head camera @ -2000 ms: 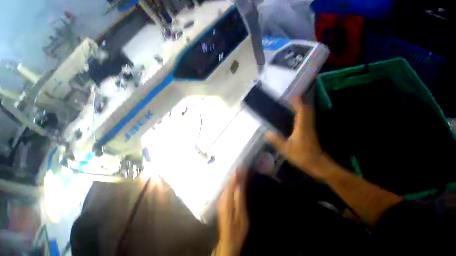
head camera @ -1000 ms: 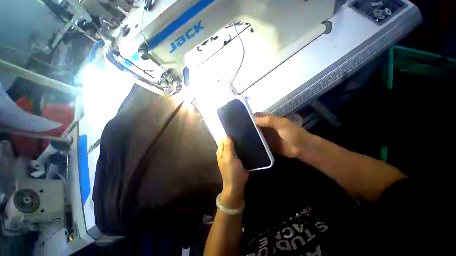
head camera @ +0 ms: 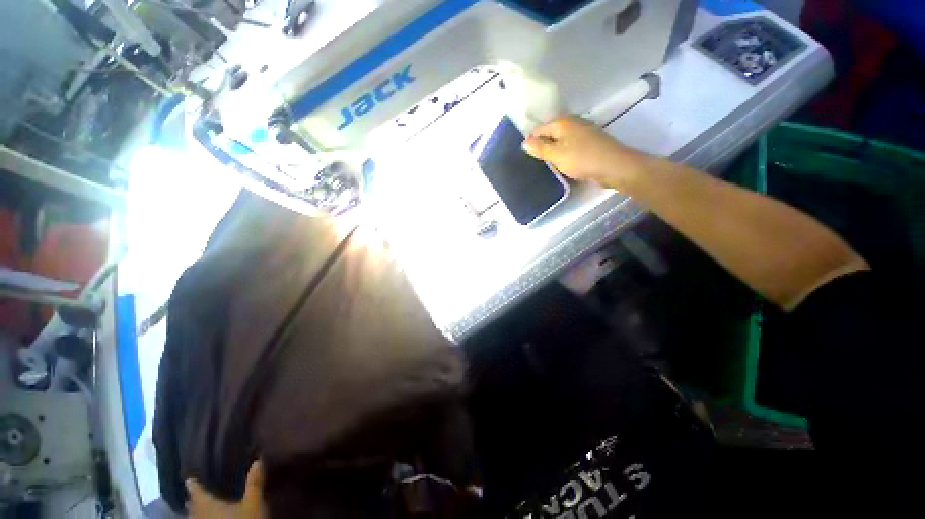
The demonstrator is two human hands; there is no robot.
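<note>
The smartphone (head camera: 522, 174), black screen and pale case, is over the white machine bed, right of the needle area. My right hand (head camera: 576, 149) holds it by its upper right edge. The dark garment piece (head camera: 325, 345) runs from the presser foot (head camera: 337, 188) down over the table's front edge, brown under the lamp. My left hand (head camera: 228, 499) is at the bottom edge of the picture, partly cut off, with thumb and fingers at the garment's lower edge. The cloth hides part of it, so its grip is unclear.
The white sewing machine (head camera: 426, 61) with "JACK" lettering spans the top. A parts tray (head camera: 753, 51) is sunk in the table's right end. A green crate (head camera: 753, 375) stands at the right. Intense glare covers the bed near the needle. A cream machine part (head camera: 41, 436) is at lower left.
My right hand has moved the phone up and right onto the machine bed. My left hand has let go of the phone and moved down-left to the garment's lower edge.
</note>
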